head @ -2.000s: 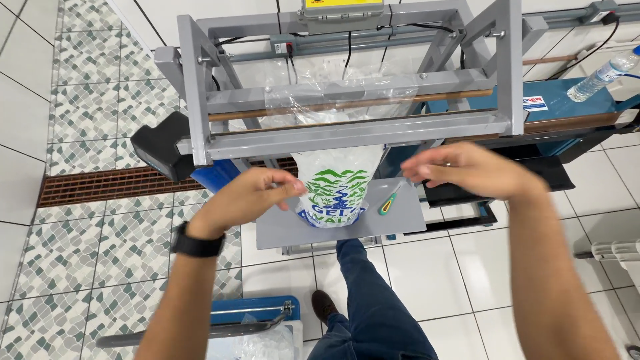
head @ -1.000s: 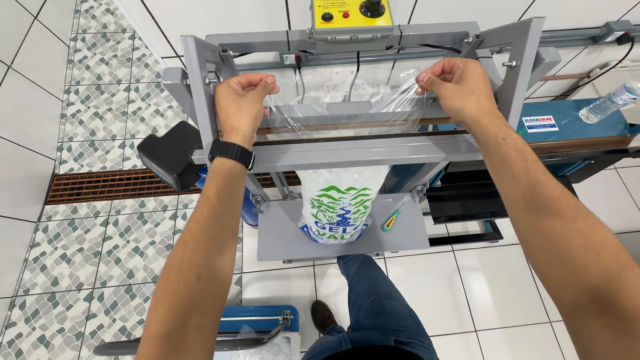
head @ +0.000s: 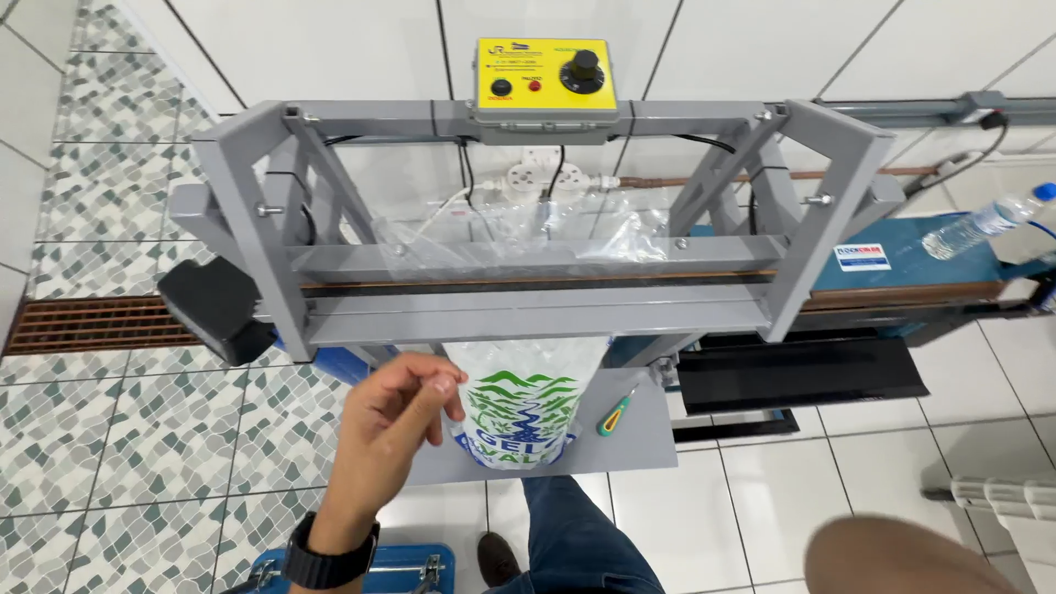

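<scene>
A printed plastic bag of ice (head: 521, 412) stands on the grey metal shelf (head: 643, 450) of a grey-framed bag sealer (head: 536, 318). Its clear top runs up between the sealer's bars and spreads loosely behind them. My left hand (head: 404, 421), with a black watch on the wrist, is at the bag's left edge, thumb near the curled fingers; whether it pinches the plastic cannot be told. A screwdriver (head: 615, 415) with a green and yellow handle lies right of the bag. Of my right arm only a blurred part shows at the lower right; the hand is out of view.
A yellow control box (head: 544, 78) with a black knob tops the frame. Power cords and a socket (head: 544, 177) are behind it. A water bottle (head: 982, 224) lies on the blue surface at right. A black padded part (head: 216, 309) juts out at left; a blue lid is below.
Both hands have left the clear bag top, which they held up a second ago. My left hand has come down beside the bag; my right hand has gone out of view.
</scene>
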